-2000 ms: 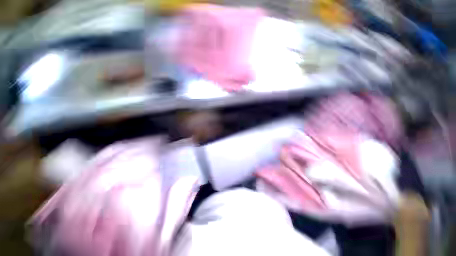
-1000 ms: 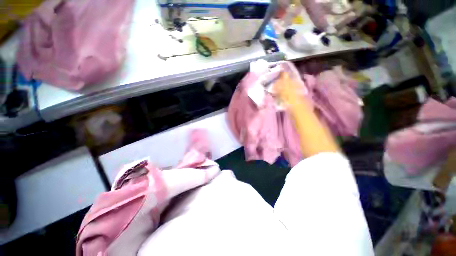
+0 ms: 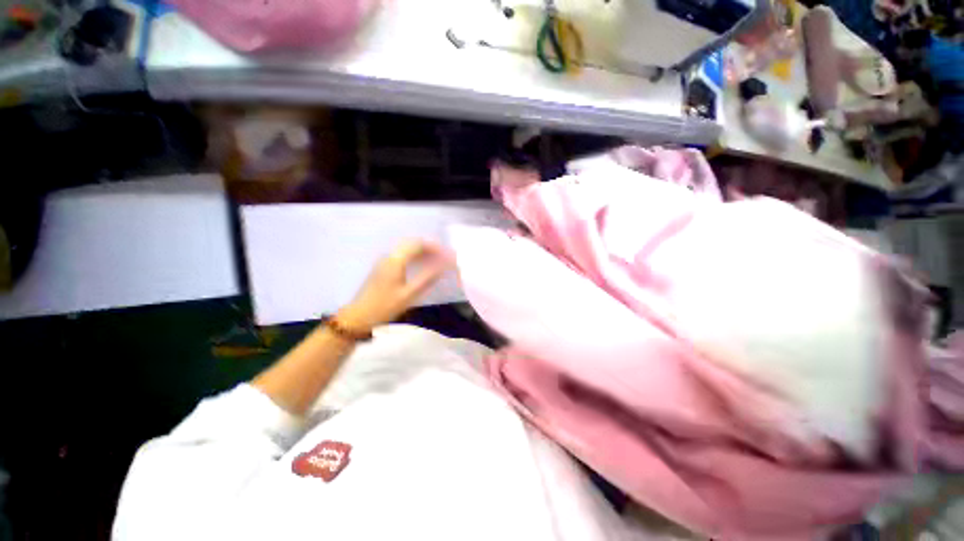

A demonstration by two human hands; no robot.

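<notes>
A large pink garment (image 3: 677,391), with a broad white-looking area, spreads across the right half of the view in front of me. My left hand (image 3: 415,273) is at the garment's left edge, its fingertips blurred beside the cloth; whether they grip it cannot be told. A dark beaded band is on the wrist. My right hand is not visible; the cloth covers the right side. Another pink garment (image 3: 280,19) lies on the white table (image 3: 423,90), cut off by the top edge.
Green and yellow-handled snips (image 3: 558,42) lie on the machine bed. A small black box (image 3: 700,97) is at the table edge. White boards (image 3: 349,254) are below the table, above a green floor (image 3: 127,370). More cloth and small items lie at the upper right.
The view has shifted. My right hand, earlier at the pink heap by the table edge, is out of sight. My left hand has appeared, and a pink garment now spreads large at right.
</notes>
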